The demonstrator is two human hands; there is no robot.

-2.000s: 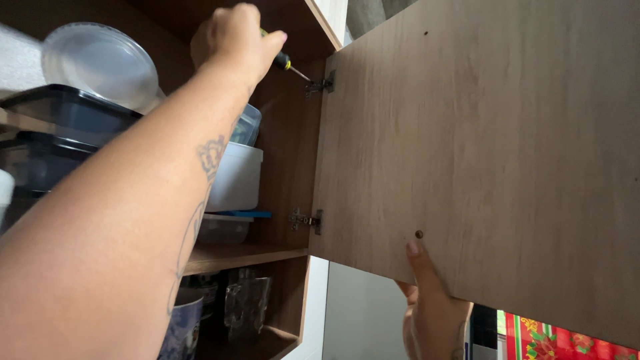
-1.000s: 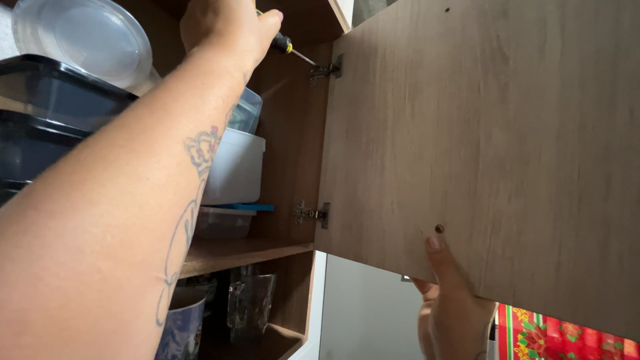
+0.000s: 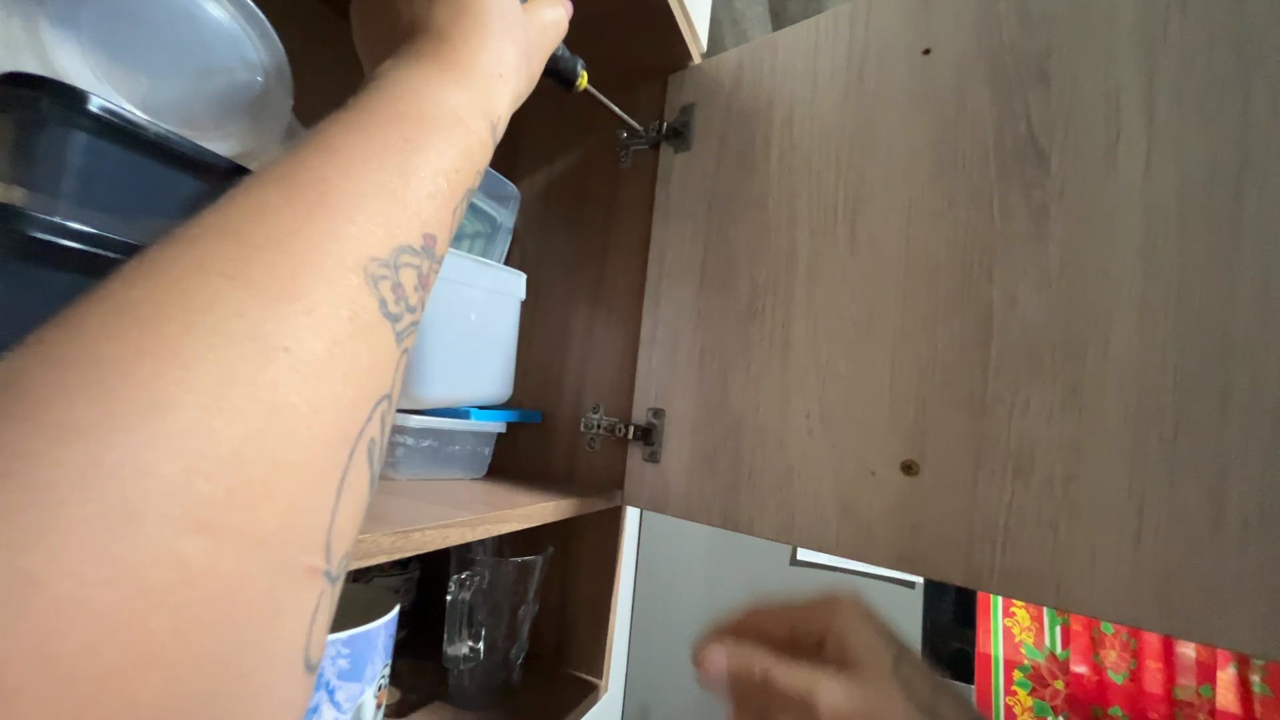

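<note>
My left hand [image 3: 470,40], partly cut off by the top edge, grips a screwdriver [image 3: 570,70] with a black and yellow handle. Its shaft slants down to the upper metal cabinet hinge [image 3: 655,132], and the tip meets the hinge near its cabinet-side part. A lower hinge [image 3: 625,430] also joins the cabinet side to the wood-grain door [image 3: 950,300], which stands swung out. My right hand [image 3: 810,660] is blurred below the door's bottom edge, apart from the door, with fingers curled; nothing can be made out in it.
Plastic containers, among them a white tub [image 3: 465,330] and a black one [image 3: 120,150], fill the shelf behind my left forearm. Below the shelf board [image 3: 480,515] stand a glass pitcher [image 3: 490,620] and a printed mug [image 3: 355,660]. A red floral cloth [image 3: 1120,660] hangs at lower right.
My right hand has let go of the door's lower edge, where its thumb pressed near a screw, and moved down and left. My left hand still holds the screwdriver at the upper hinge.
</note>
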